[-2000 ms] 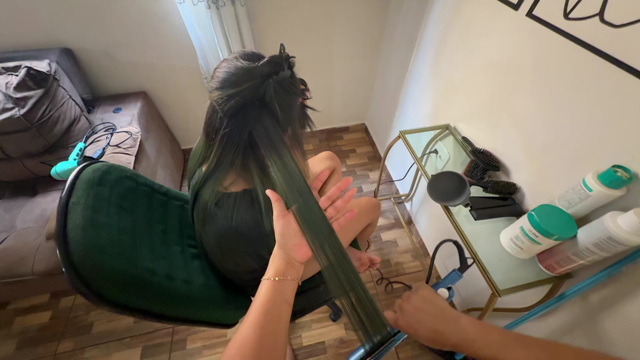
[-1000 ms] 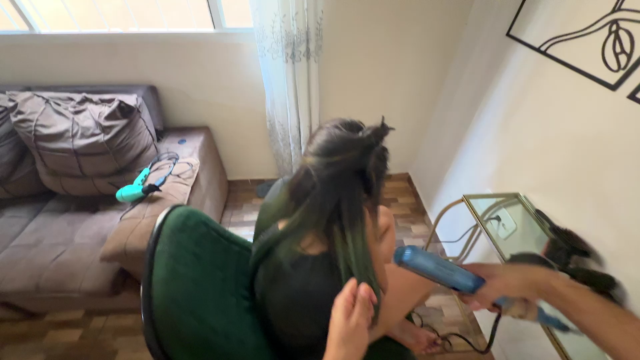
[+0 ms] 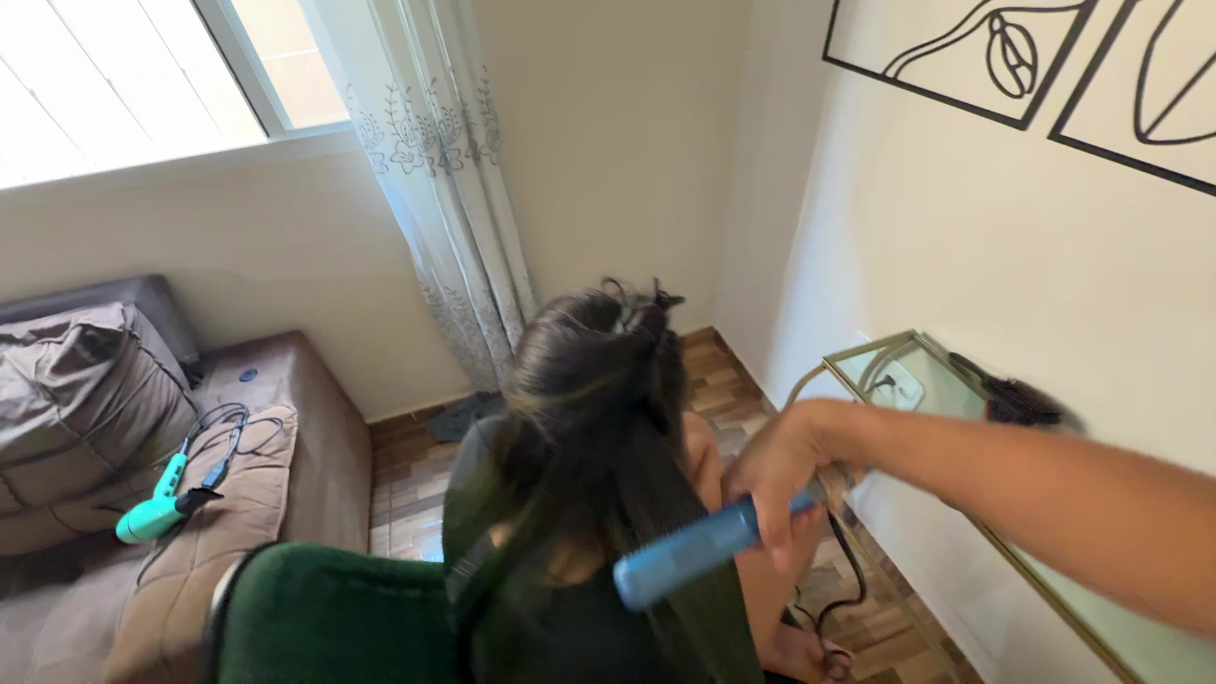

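My right hand [image 3: 784,470] grips a blue hair straightener [image 3: 689,551], held slanting across the long dark hair [image 3: 598,389] of a person seated in front of me. The straightener lies over a hanging strand [image 3: 665,494]; whether its plates are closed on the hair cannot be told. Part of the hair is clipped up on top of the head, and the lengths look greenish. My left hand is out of view. The person sits on a green velvet chair [image 3: 332,608], back towards me. A black cord [image 3: 845,579] hangs below my right hand.
A glass-topped table with a gold frame [image 3: 1031,575] stands along the right wall, with a dark hairbrush [image 3: 1016,394] on it. A turquoise hair dryer [image 3: 157,508] rests on the brown sofa [image 3: 323,456] at left. A sheer curtain [image 3: 465,209] hangs beside the window.
Two seconds ago my left hand was spread under a stretched strand; now it is out of view. My right hand has brought the straightener to the hair near the back. The view has tilted up.
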